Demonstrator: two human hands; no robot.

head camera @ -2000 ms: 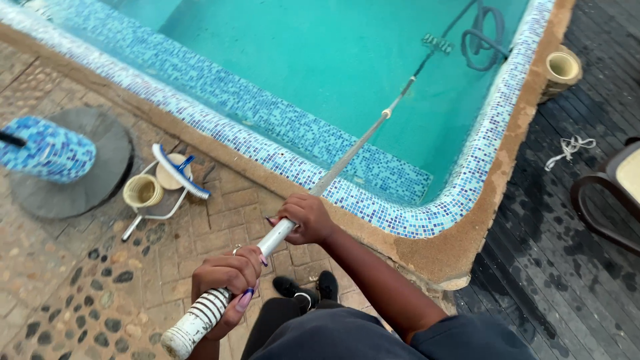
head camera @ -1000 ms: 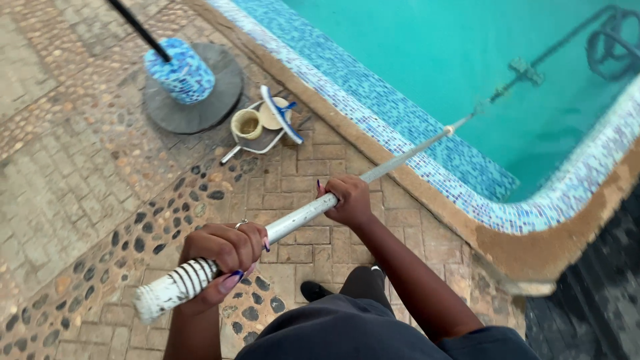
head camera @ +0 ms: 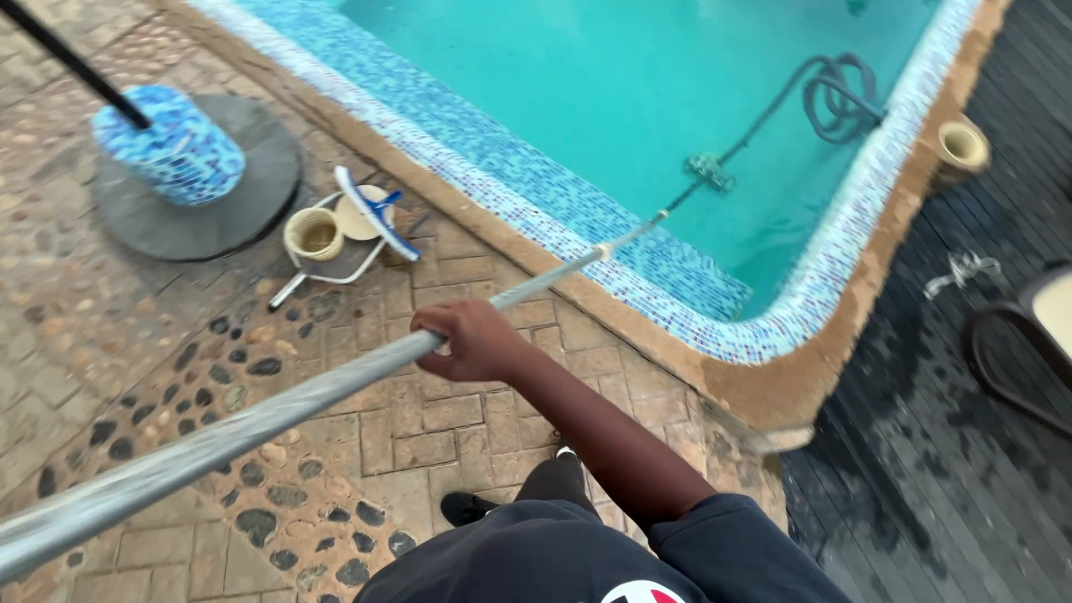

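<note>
My right hand point(head camera: 469, 342) is closed around a long metal telescopic pole point(head camera: 335, 383). The pole runs from the lower left edge, across the pool's brown coping, down into the water. At its far end a pool vacuum head point(head camera: 710, 171) lies under water, with a dark hose point(head camera: 775, 105) leading from it to coils near the right-hand wall. The pole's near end is cut off by the left edge of the view. My left hand is out of view.
Left of the pole are a mosaic-covered umbrella base point(head camera: 172, 151), a pool brush point(head camera: 375, 213), a skimmer net point(head camera: 335, 270) and a cream basket point(head camera: 314, 234). Another basket point(head camera: 963, 146), a white cord point(head camera: 963, 272) and a lounger point(head camera: 1017, 335) are on the dark decking point(head camera: 904, 469).
The pole's near end and my left hand, both visible earlier, are now beyond the left edge. Compared with one second ago, the vacuum head is nearer the tiled step. My right hand still grips the pole.
</note>
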